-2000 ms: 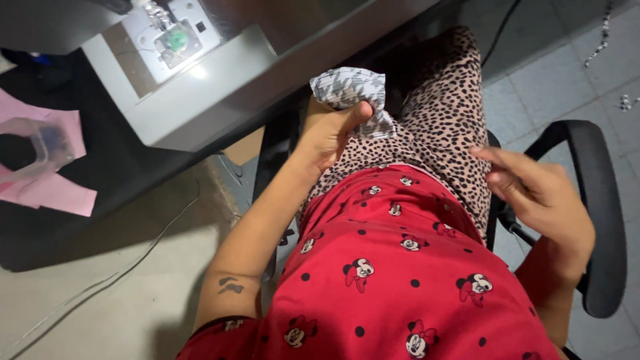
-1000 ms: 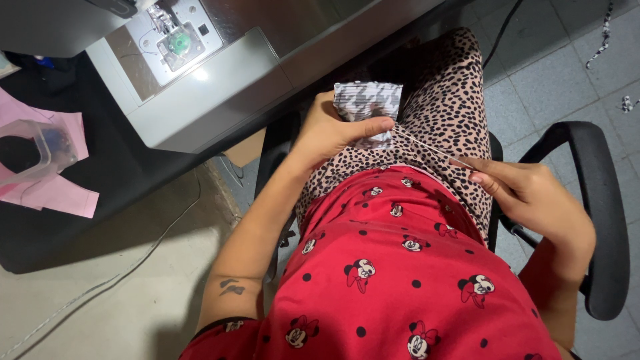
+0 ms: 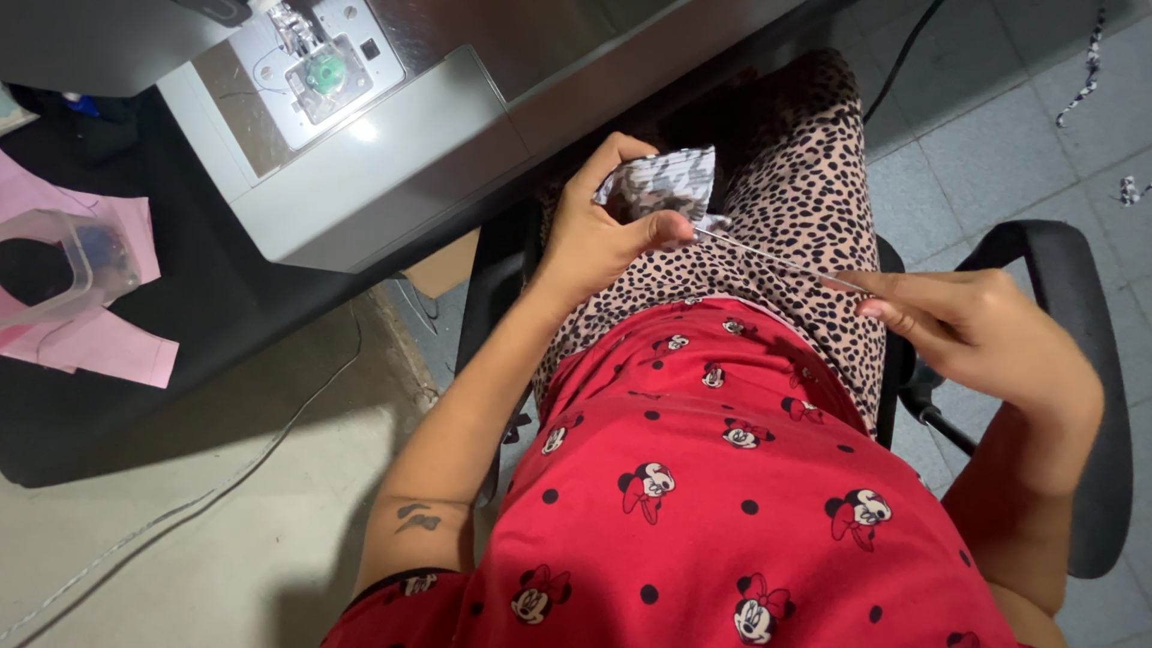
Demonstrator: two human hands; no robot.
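Note:
My left hand (image 3: 603, 225) grips a small piece of grey and white patterned fabric (image 3: 670, 184) above my lap, with the thumb pressed on its lower edge. From that edge a thin, pale cord or thread (image 3: 774, 257) runs taut to the right. Its far end is pinched between the thumb and forefinger of my right hand (image 3: 954, 324), over the right thigh of the leopard-print trousers (image 3: 801, 180). Whether a tool is also in the right fingers I cannot tell.
A sewing machine (image 3: 378, 180) with a green bobbin (image 3: 326, 72) stands on the black table (image 3: 225, 328). Pink fabric pieces (image 3: 135, 346) and a clear plastic container (image 3: 85, 270) lie at the left. A chair armrest (image 3: 1093, 450) is beside my right arm; patterned scraps (image 3: 1093, 58) lie on the floor.
Two seconds ago my right hand was apart from the fabric, with no cord visible between the hands. Now the cord is stretched between them, and the fabric has turned and spread in my left hand.

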